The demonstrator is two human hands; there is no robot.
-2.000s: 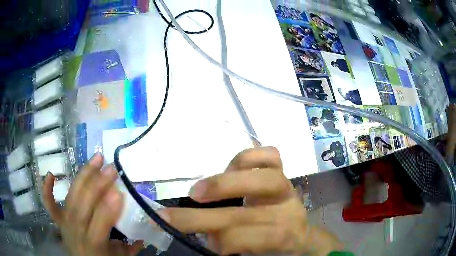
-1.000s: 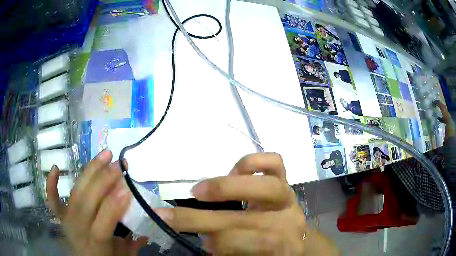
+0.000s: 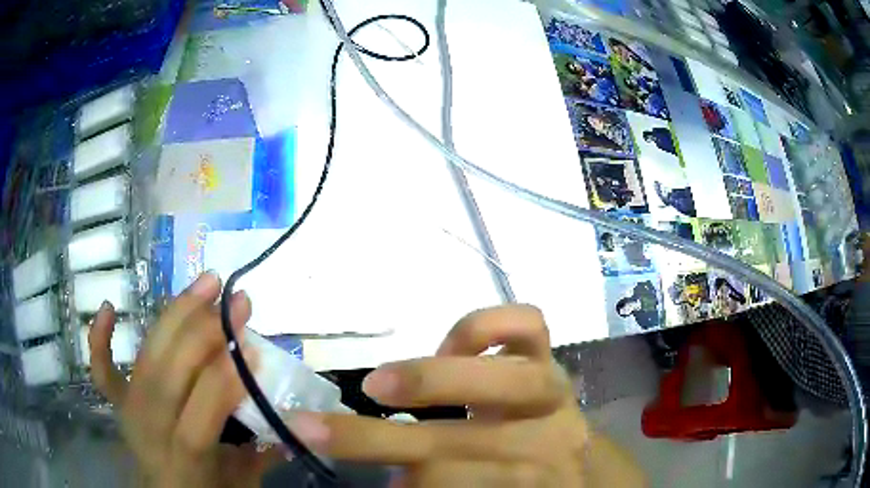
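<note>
My left hand (image 3: 181, 391) is at the lower left, its fingers curled around a row of small white plastic parts (image 3: 286, 381). My right hand (image 3: 477, 410) is right of it, its fingertips close to the parts. A dark syringe end shows blurred at the bottom edge below the right fingers; most of it is hidden. The black switch cable (image 3: 329, 172) loops down from the top, passes in front of the white parts and ends near the right fingertips. Whether the needle touches a part cannot be seen.
A white sheet (image 3: 391, 219) lies on the picture-printed cover (image 3: 658, 143). Clear hoses (image 3: 572, 212) cross it and one curves round the right. Blister trays with white blocks (image 3: 98, 202) stand at left, below a blue crate (image 3: 76, 48). A red stool (image 3: 668, 410) is at lower right.
The view has shifted slightly. The white parts look turned a little in my left hand, and a dark syringe end now shows at the bottom. Both hands keep about the same place.
</note>
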